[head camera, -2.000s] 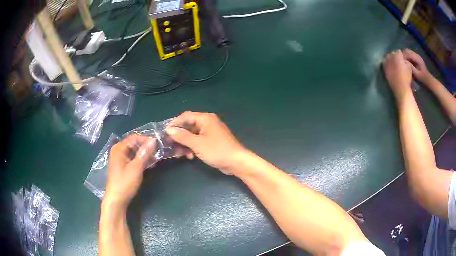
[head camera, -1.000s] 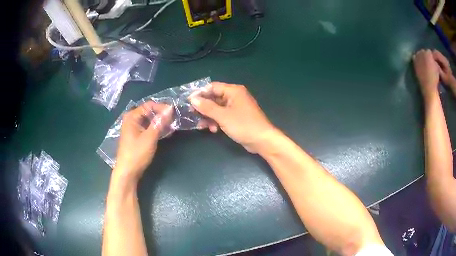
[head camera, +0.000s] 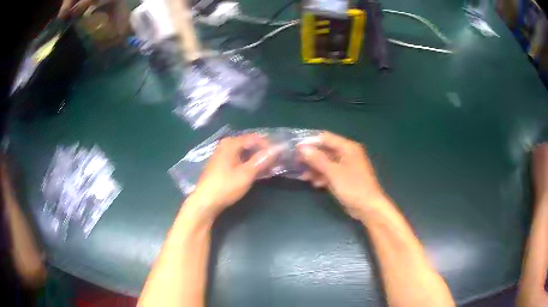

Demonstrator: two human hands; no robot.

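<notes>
My left hand (head camera: 237,165) and my right hand (head camera: 336,165), both bare, pinch a clear zip-lock bag (head camera: 282,137) between them, just over the green table. The bag is stretched between the fingertips of both hands and is blurred. More clear bag film (head camera: 195,156) sticks out to the left, behind and beside my left hand; I cannot tell whether it is a separate bag. The fingers hide part of the bag, and its contents cannot be made out.
A heap of clear bags (head camera: 207,90) lies by the wooden post (head camera: 183,33). Another heap (head camera: 78,189) lies at the left. A yellow-framed black unit (head camera: 332,37) and cables stand behind. A dark container (head camera: 54,72) is at upper left. Other people's arms show at both edges.
The view has swung left, so the table things appear farther right and the dark container and a left-side arm now show. Both hands still hold the bag.
</notes>
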